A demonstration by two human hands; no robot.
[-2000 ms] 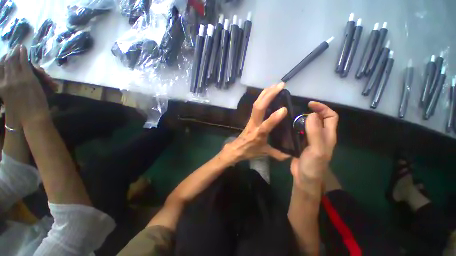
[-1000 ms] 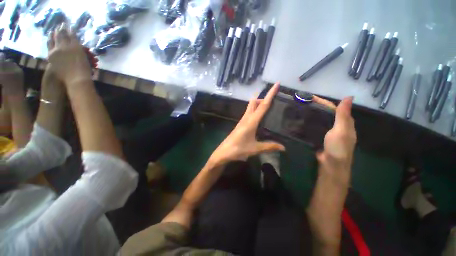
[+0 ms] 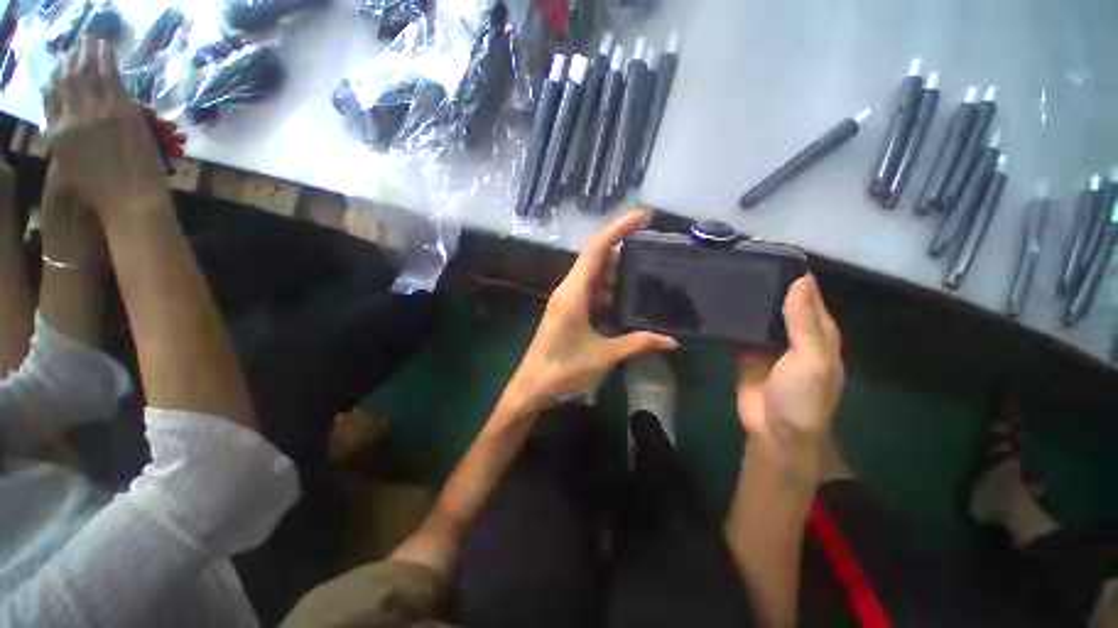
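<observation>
A black smartphone or small screen device (image 3: 705, 292) is held level in front of me, just off the table's near edge, its dark glossy screen facing up. A round dark clip-on part with a shiny ring (image 3: 714, 231) sits on its far long edge. My left hand (image 3: 576, 307) grips the left end, fingers behind and thumb along the near edge. My right hand (image 3: 794, 368) holds the right end, thumb at the side; its other fingers are partly hidden behind the device.
The white-covered table (image 3: 760, 74) bears black rods with pale tips (image 3: 595, 129), one lying slanted alone (image 3: 803, 160), and more rods at right (image 3: 962, 153). Bagged dark parts (image 3: 405, 111) lie left. Another person's hands (image 3: 104, 135) are at far left. A foot (image 3: 1011, 491) shows lower right.
The device has turned from steeply tilted to level, its screen now facing me and the round part on the far edge. My left hand has closed onto its left end.
</observation>
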